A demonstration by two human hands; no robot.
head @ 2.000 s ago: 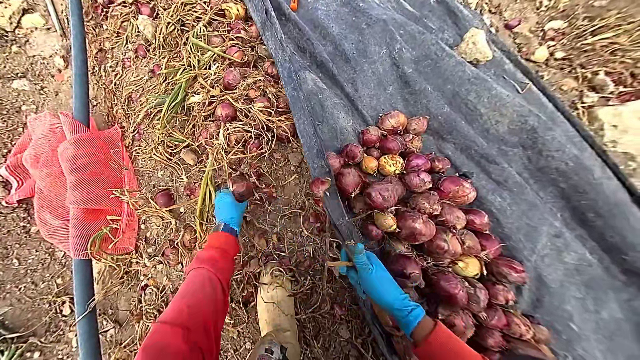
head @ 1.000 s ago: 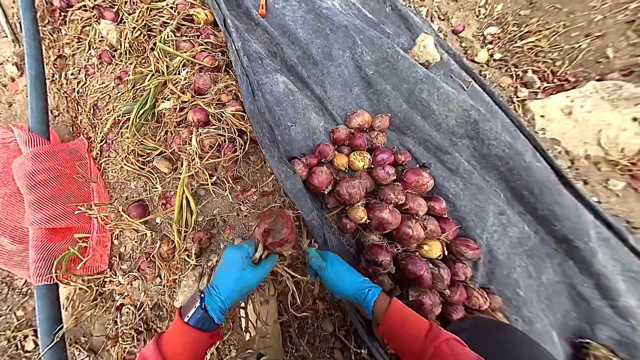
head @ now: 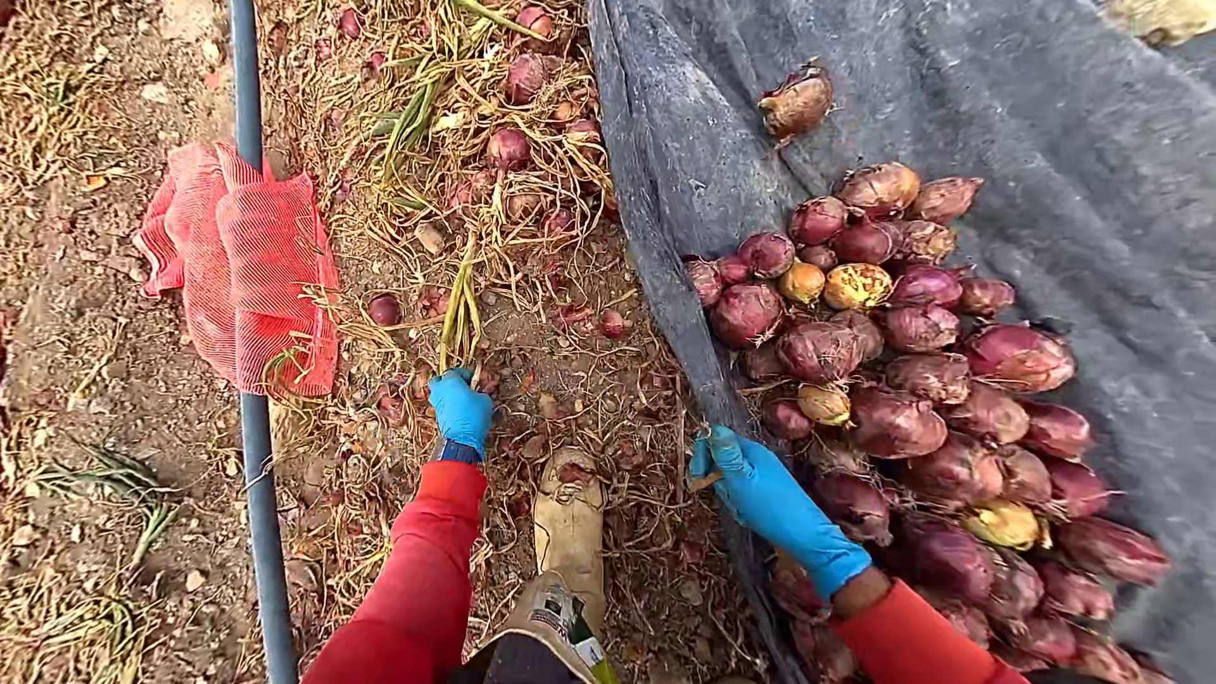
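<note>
My left hand (head: 460, 410), in a blue glove, reaches down to the soil at the lower end of some yellow-green onion leaves (head: 460, 302); its fingers are partly hidden, so what they grip is unclear. Dry stalk bits show at the fingers of my right hand (head: 760, 489), also gloved in blue, beside the edge of the dark fabric sheet (head: 1073, 190). A heap of red onions (head: 898, 421) with a few yellowish ones lies on that sheet, just right of this hand. One brownish onion (head: 798, 101) rests apart, above the heap.
A blue-grey hose (head: 260, 503) runs down the left side, with a red mesh bag (head: 271, 275) draped over it. Loose onions (head: 508, 149) lie among dry leaves between hose and sheet. My beige shoe (head: 568, 522) stands on the soil between my arms.
The large onion held between my hands a second ago has left them. A lone onion now lies above the heap. My left hand has moved away from my right, towards the leaves.
</note>
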